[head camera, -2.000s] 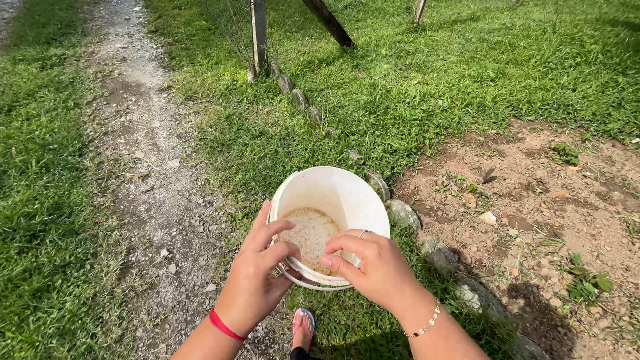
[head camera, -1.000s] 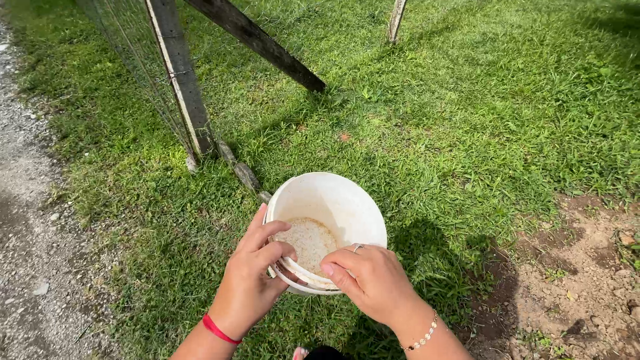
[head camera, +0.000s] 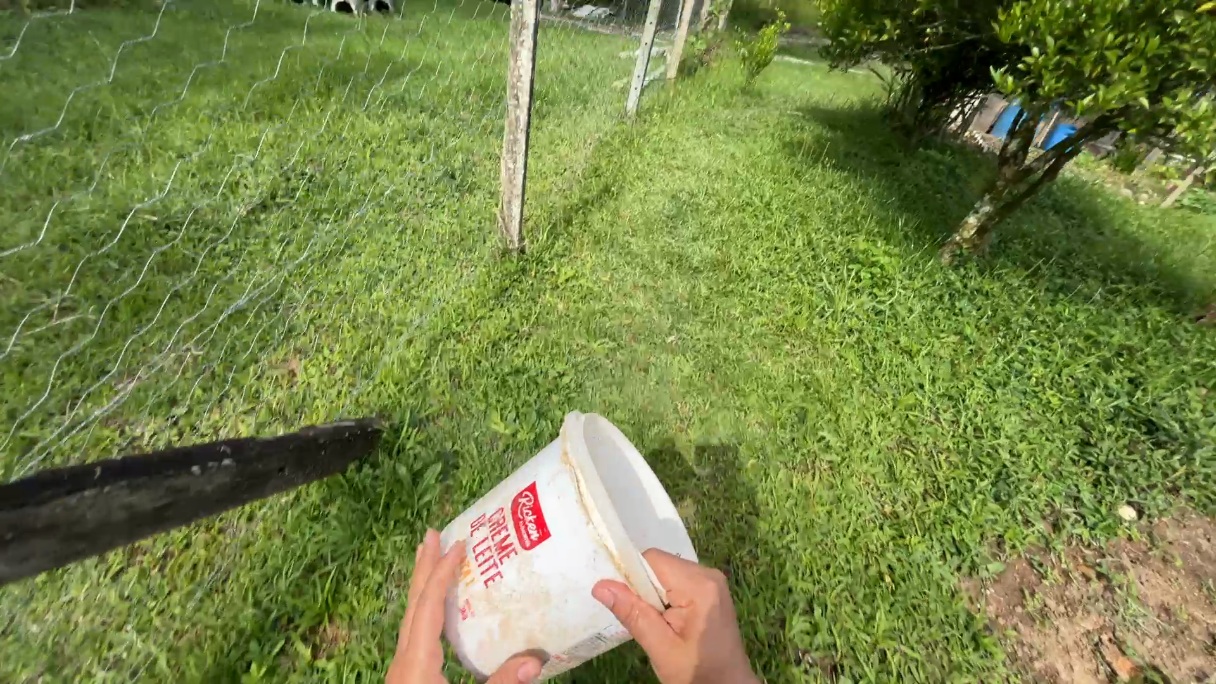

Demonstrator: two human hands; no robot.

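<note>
A white plastic bucket [head camera: 541, 560] with red printing on its side is tilted over, its mouth turned to the right and its inside mostly hidden. My left hand [head camera: 427, 622] supports the lower left part of the bucket near its base, fingers on the side and thumb below. My right hand [head camera: 679, 613] grips the rim at the lower right, thumb on the outer wall and fingers over the edge.
Wire mesh fencing [head camera: 218, 209] runs along the left, with a wooden post [head camera: 518, 123]. A dark slanting beam [head camera: 190, 484] reaches in at lower left. A small tree [head camera: 1007, 185] stands at right, above bare soil [head camera: 1121, 598] and grass [head camera: 703, 285].
The bucket has gone from upright, with its inside showing, to tilted sideways. My left hand has shifted from the rim toward the base. The view has swung toward the fence and tree.
</note>
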